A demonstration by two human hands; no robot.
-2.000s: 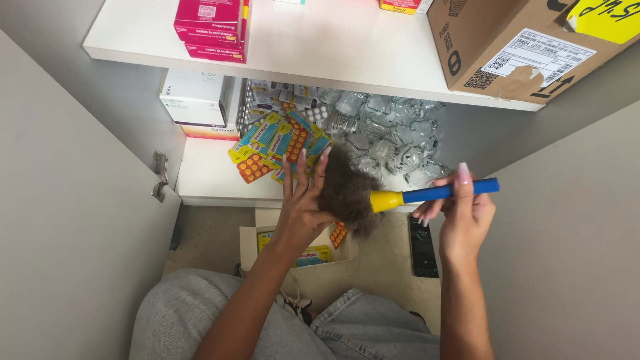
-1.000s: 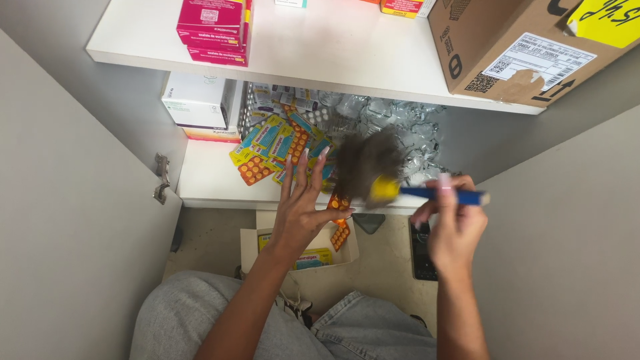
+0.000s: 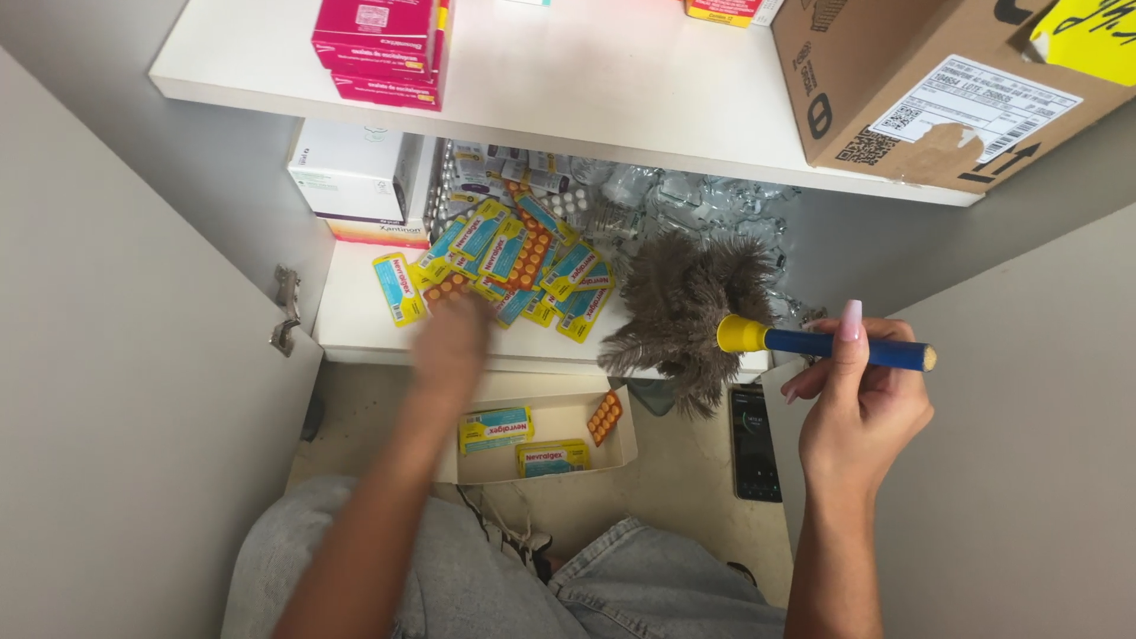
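Note:
My right hand (image 3: 859, 390) grips the blue handle of a feather duster (image 3: 697, 311); its grey-brown feathers hang over the lower shelf's front edge at the right. My left hand (image 3: 454, 342), blurred, is at the blister packs (image 3: 501, 253) piled on the lower shelf; whether it holds one I cannot tell. The packs are yellow and blue, some showing orange tablets. Behind the duster lie many clear glass or plastic pieces (image 3: 679, 191), partly hidden. Below the shelf, an open cardboard box (image 3: 540, 477) contains a few yellow-blue packs (image 3: 552, 458) and an orange blister strip (image 3: 604, 418).
The upper shelf (image 3: 612, 80) carries pink medicine boxes (image 3: 382, 40) at left and a large cardboard carton (image 3: 941, 98) at right. White boxes (image 3: 355, 173) stand at the lower shelf's left. Cabinet doors (image 3: 115, 337) flank me. A phone (image 3: 754, 444) lies beneath the shelf at right.
My left hand has moved left from the shelf's front edge to the packs. An orange strip that hung near its fingers a second ago is now not there; one lies in the box.

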